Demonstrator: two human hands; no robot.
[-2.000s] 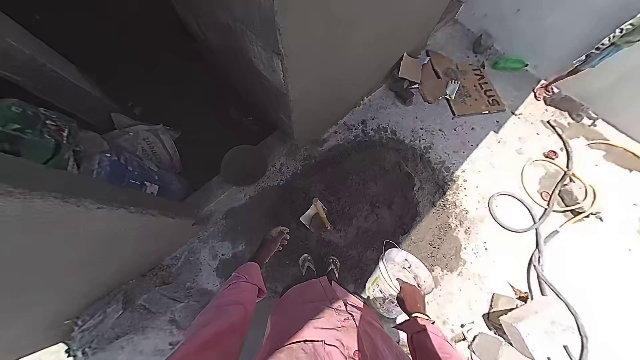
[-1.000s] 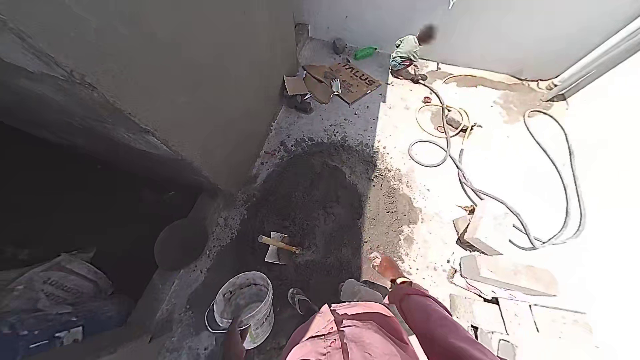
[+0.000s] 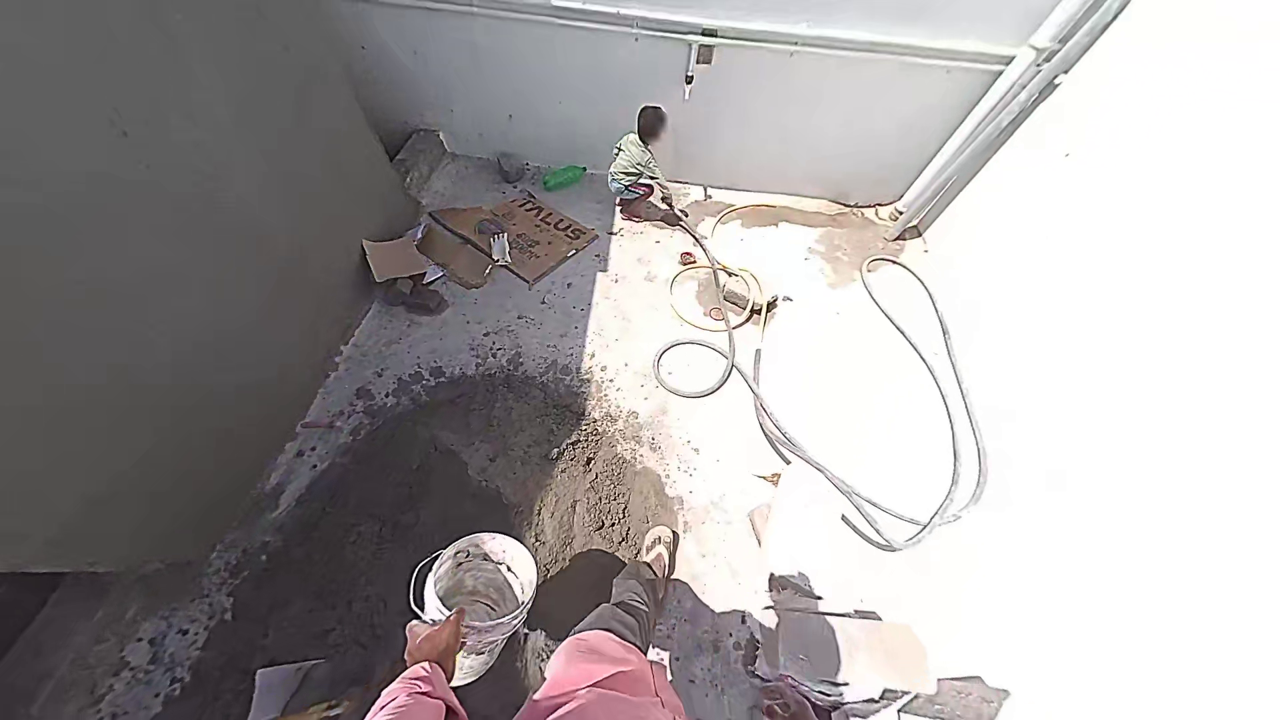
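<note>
My left hand (image 3: 435, 641) grips the near side of a white plastic bucket (image 3: 480, 590) at the lower middle. The bucket tilts, its inside is smeared with pale residue, and its wire handle hangs off the left side. I cannot make out my right hand. Beneath and beyond the bucket spreads dark, damp mortar or sand (image 3: 400, 490) on the concrete. At the bottom left edge a flat pale blade (image 3: 280, 688) shows beside part of a wooden handle. My foot in a flip-flop (image 3: 659, 550) is right of the bucket.
A small person (image 3: 636, 165) crouches by the far wall, near a long grey hose (image 3: 800, 455) looping across the floor. Flattened cardboard (image 3: 545, 240) and a green plastic bottle (image 3: 564, 178) lie at the back left. Blocks (image 3: 870, 655) lie at lower right; a plastered wall (image 3: 180, 300) rises left.
The bucket has passed from my right hand to my left. The view has swung far to the right, and my right hand, seen free a second ago, is no longer plain to see.
</note>
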